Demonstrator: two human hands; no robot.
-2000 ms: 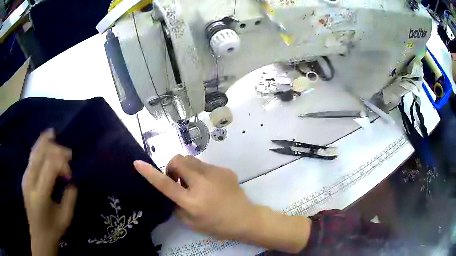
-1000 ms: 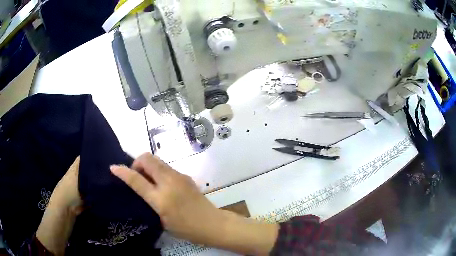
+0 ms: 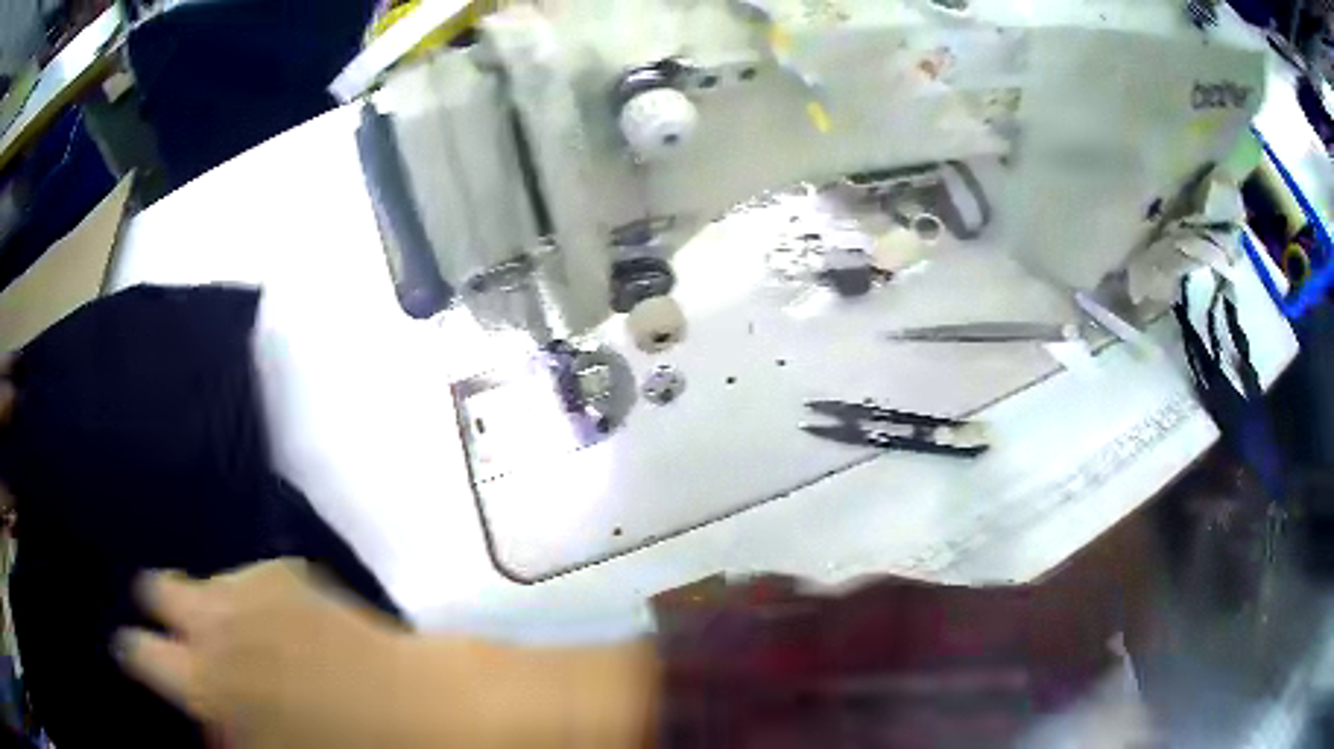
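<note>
A black cloth garment piece [image 3: 154, 424] lies draped over the left end of the white table, left of the needle area. My right hand [image 3: 278, 651], blurred, is over its lower part with fingers pointing left; whether it grips the cloth cannot be told. Only a small blurred bit of my left hand [image 3: 6, 439] shows at the left edge, beside the cloth. No embroidery is visible on the cloth now. The presser foot and needle area [image 3: 582, 392] has no cloth under it.
The off-white sewing machine [image 3: 878, 103] spans the top. Black thread snips [image 3: 895, 427] and tweezers [image 3: 980, 334] lie on the table [image 3: 702, 483]. Bobbins and small parts [image 3: 849, 264] sit beneath the arm. Black-and-white strips [image 3: 1217, 344] hang near a blue tray [image 3: 1287, 300] at right.
The cloth and both hands have moved left, away from the needle area. My left hand has gone almost out of view. The embroidered motif no longer shows.
</note>
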